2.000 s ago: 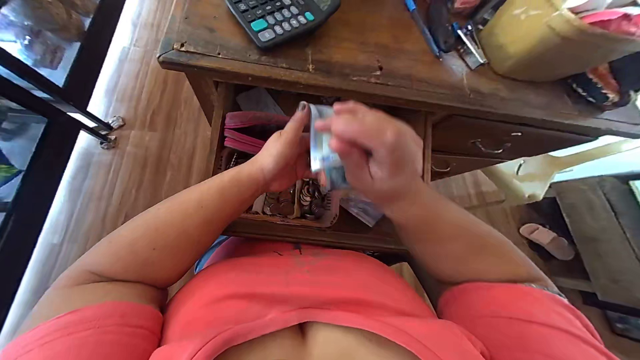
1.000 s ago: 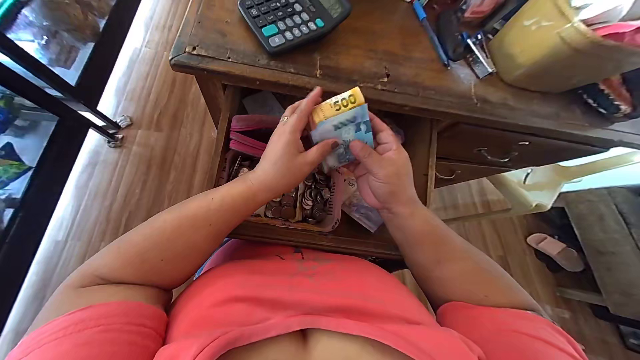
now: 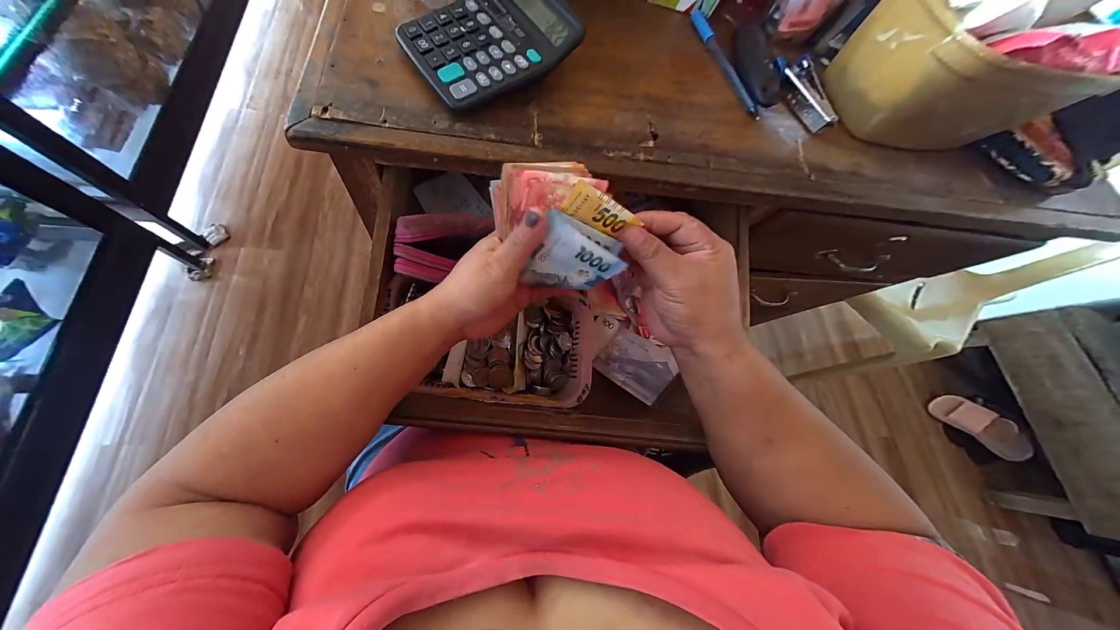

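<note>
Over the pulled-out wooden drawer [image 3: 542, 426], my left hand [image 3: 490, 282] grips a fanned bundle of banknotes. Blue 1000 notes [image 3: 573, 255] lie at the front of it and reddish notes [image 3: 547, 188] behind. My right hand [image 3: 691, 280] pinches the edge of a yellow 500 note [image 3: 599, 210], which still overlaps the bundle. Below the hands, a pink plastic basket [image 3: 573, 398] holds many coins [image 3: 547, 350] in divided parts. A pink zippered pouch [image 3: 429, 245] lies at the drawer's left, partly behind my left hand. Loose notes [image 3: 639, 359] lie right of the basket.
On the worn wooden desk [image 3: 630, 105] are a black calculator [image 3: 490, 48], a blue pen [image 3: 724, 66], a stapler-like metal item [image 3: 807, 94] and a yellow plastic bin [image 3: 927, 79]. A glass case with a black frame [image 3: 131, 210] stands left. A slipper [image 3: 980, 426] lies on the floor at right.
One second ago the yellow 500 note and blue notes showed in front; now the bundle is fanned, with reddish notes visible behind. My right hand has shifted to the yellow note's edge.
</note>
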